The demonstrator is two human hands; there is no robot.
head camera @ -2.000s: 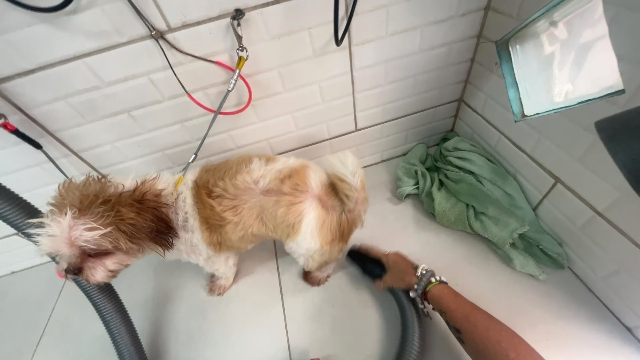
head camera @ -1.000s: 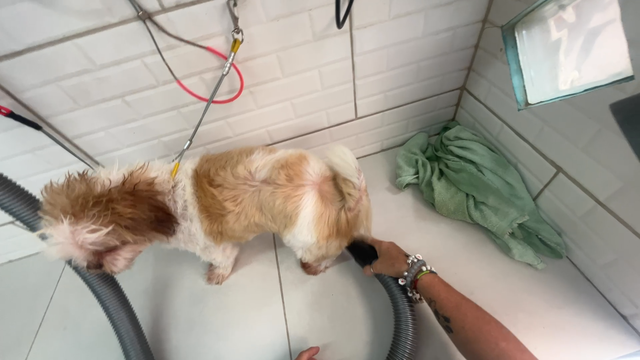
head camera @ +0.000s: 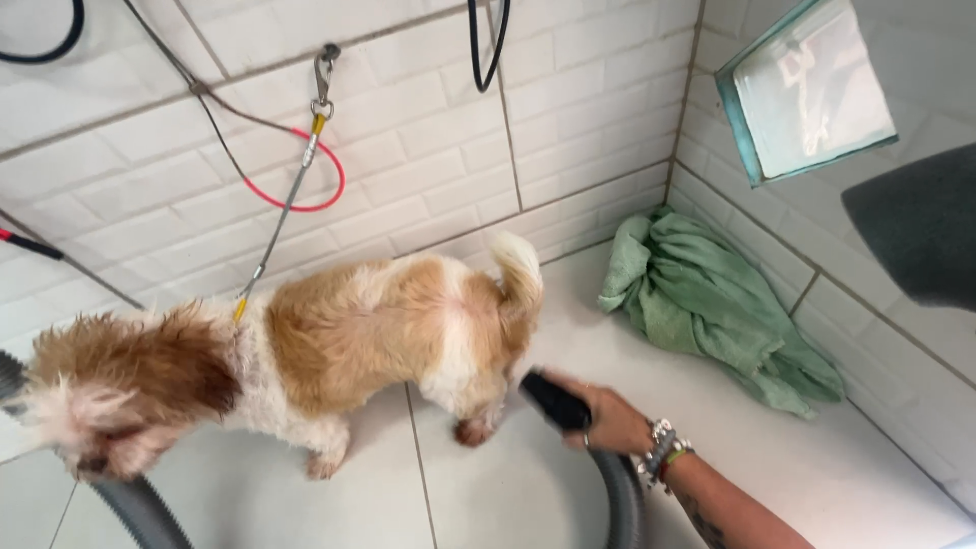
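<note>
Right of the middle, my right hand (head camera: 610,418) is closed around the black nozzle (head camera: 555,400) of a grey corrugated dryer hose (head camera: 621,496). The nozzle's tip points toward the rear of a small brown and white dog (head camera: 366,328), with a gap between them. The dog stands side-on with its damp-looking head at the left, lowered over another stretch of grey hose (head camera: 141,512). A thin grey tether (head camera: 284,221) with yellow ends runs from its neck to a metal clip (head camera: 323,80) on the wall. My left hand is out of view.
A crumpled green towel (head camera: 709,305) lies in the corner against the tiled walls. A red and dark cord loop (head camera: 341,179) hangs behind the dog. Black cable loops (head camera: 488,76) hang above. At the right are a framed glass block (head camera: 812,91) and a dark grey object (head camera: 919,221).
The nozzle, beside the dog's hind end a second ago, now stands slightly away from it. The fingertips seen at the bottom edge a second ago are no longer in view.
</note>
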